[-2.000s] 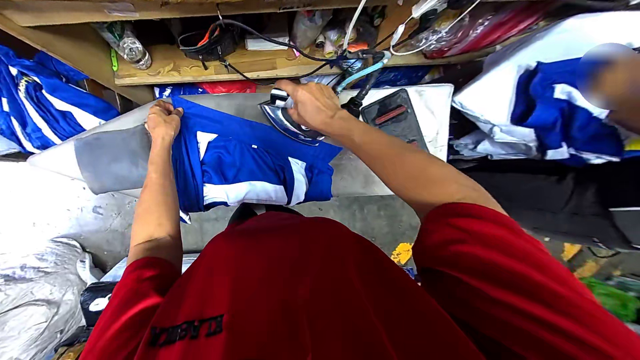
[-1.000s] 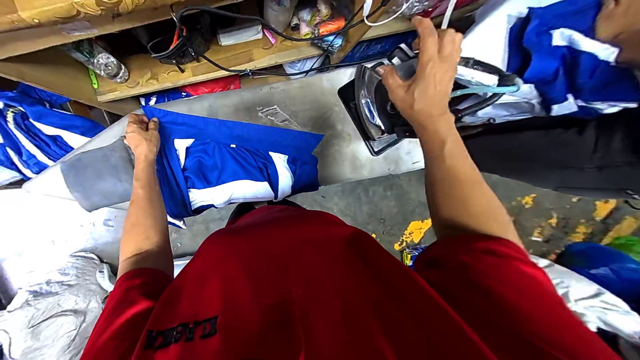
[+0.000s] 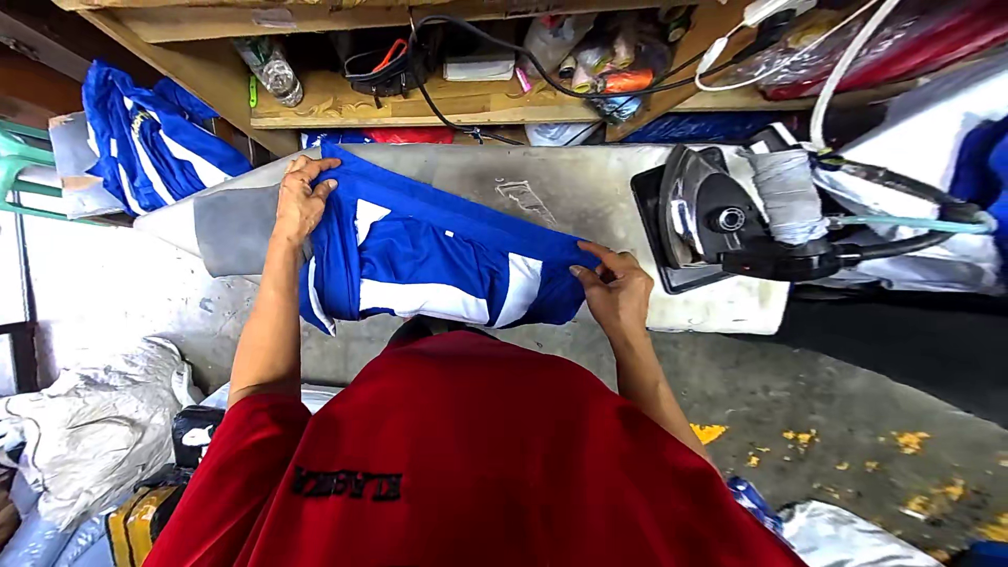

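Observation:
A blue and white fabric garment [image 3: 425, 260] lies across the ironing board [image 3: 598, 169], its straight blue edge running diagonally. My left hand [image 3: 303, 197] pinches the upper left corner of that edge. At its lower right end, my right hand [image 3: 617, 285] grips the cloth between thumb and fingers. To the right, an electric iron [image 3: 709, 216] with a cloth-wrapped part stands on a dark rest plate [image 3: 647, 193]; no hand touches it. A grey cloth patch [image 3: 239, 231] covers part of the board left of my left hand.
A wooden shelf [image 3: 315, 106] behind the board holds a plastic bottle [image 3: 276, 75], cables and bagged thread spools. Another blue and white garment [image 3: 146, 150] lies at the left. The iron's hose and cables run at the right. White sacks [image 3: 94, 417] lie lower left.
My right hand has let go of the iron, which was on the garment two seconds ago and now rests on its plate, and has moved left to the garment. My left hand stays at the corner.

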